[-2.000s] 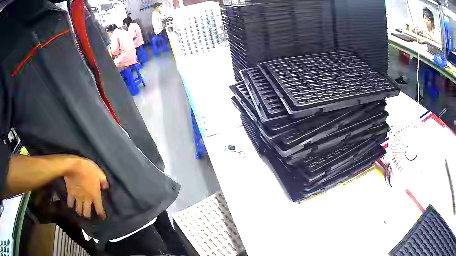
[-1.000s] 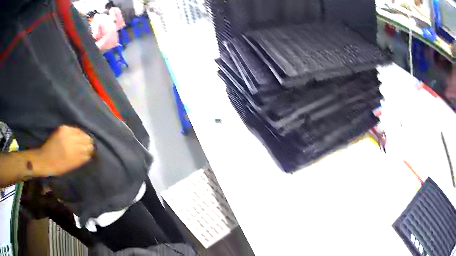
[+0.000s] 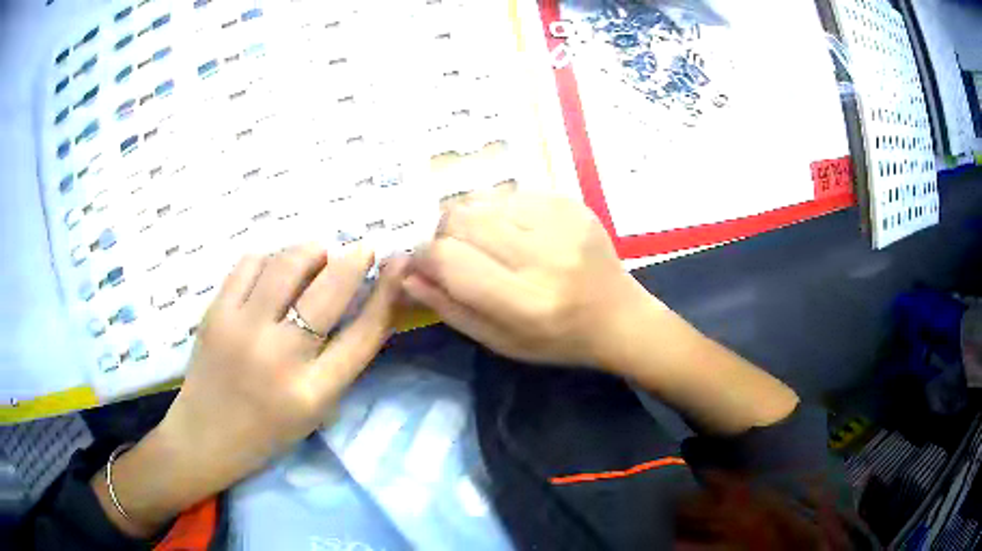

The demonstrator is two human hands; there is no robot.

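Note:
A white slotted tray (image 3: 312,113) lies on the bench in front of me, with rows of slots; silver parts show in slots at its left side. My left hand (image 3: 285,344), with a ring and a bracelet, rests over the tray's near edge, fingers bent. My right hand (image 3: 528,280) is beside it with fingers curled. The fingertips of both hands meet near the tray's near edge. Whatever is between them is hidden and blurred, so I cannot tell if a part is held.
A heap of loose silver metal parts (image 3: 657,59) lies on a red-bordered white sheet (image 3: 754,161) to the right. Another slotted tray (image 3: 899,129) stands at the far right. Yellow tape (image 3: 48,405) runs along the bench edge. Pale blue cloth or plastic (image 3: 420,463) lies on my lap.
The view has swung from the black tray stack, the aisle and a standing person down to the slotted tray. Both my hands are now in view over it.

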